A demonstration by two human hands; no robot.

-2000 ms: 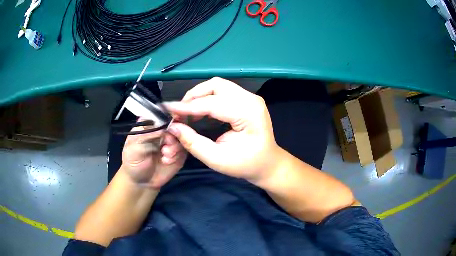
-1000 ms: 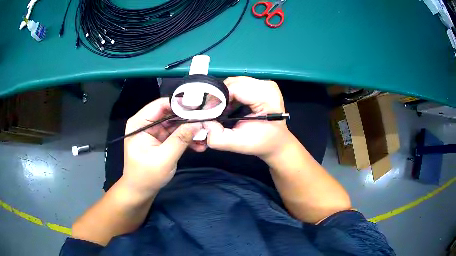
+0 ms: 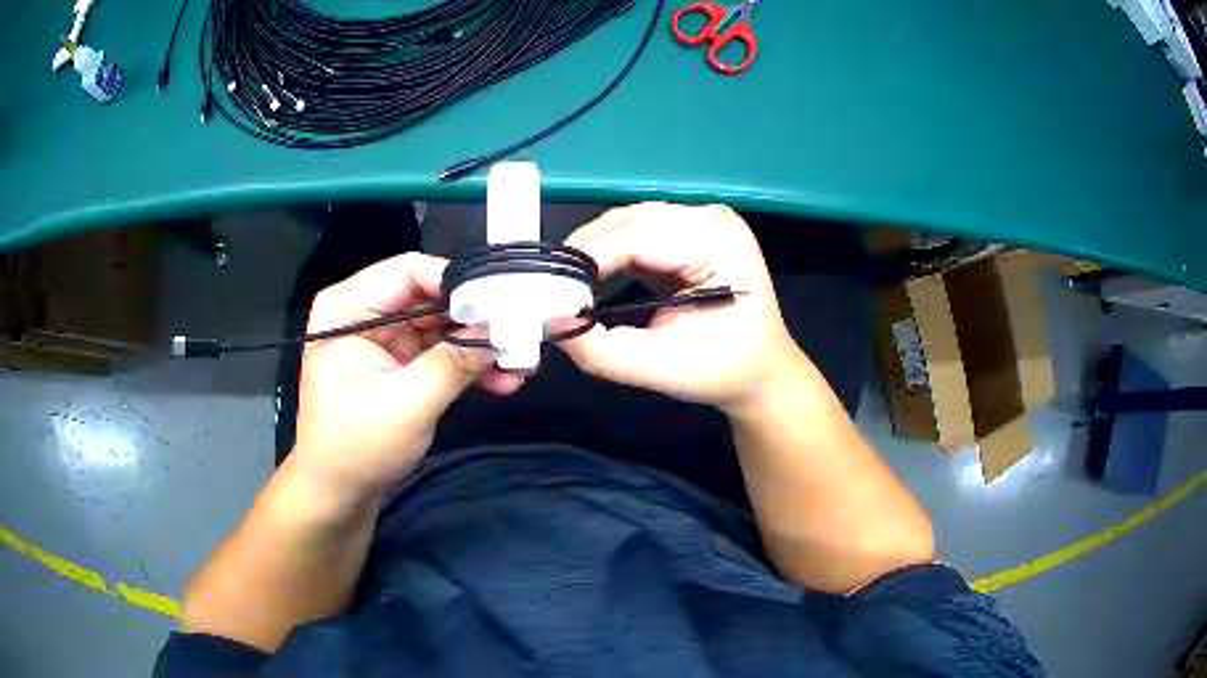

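Note:
A white card holder [image 3: 514,209] is held between my hands above my lap, with one long tab upright and another hanging down at the front. A black cable [image 3: 519,261] is wound around it in several turns. One cable end with a light-tipped connector [image 3: 196,347] sticks out to the left, the other end [image 3: 715,297] lies over my right fingers. My left hand [image 3: 384,364] grips the coil's left side. My right hand [image 3: 688,305] grips its right side. Some fingertips are hidden behind the coil.
On the green table [image 3: 847,106] lie a bulk cable bundle [image 3: 357,80], red-handled scissors [image 3: 728,37] and a small white bottle [image 3: 97,74] with a blue label. An open cardboard carton [image 3: 986,358] stands on the floor at right. White boxes [image 3: 1165,33] show at the upper right edge.
The ring has tilted, so its opening no longer faces me. The front tab now hangs down over the ring's front. The left cable end has swung up, and my left hand has moved slightly left.

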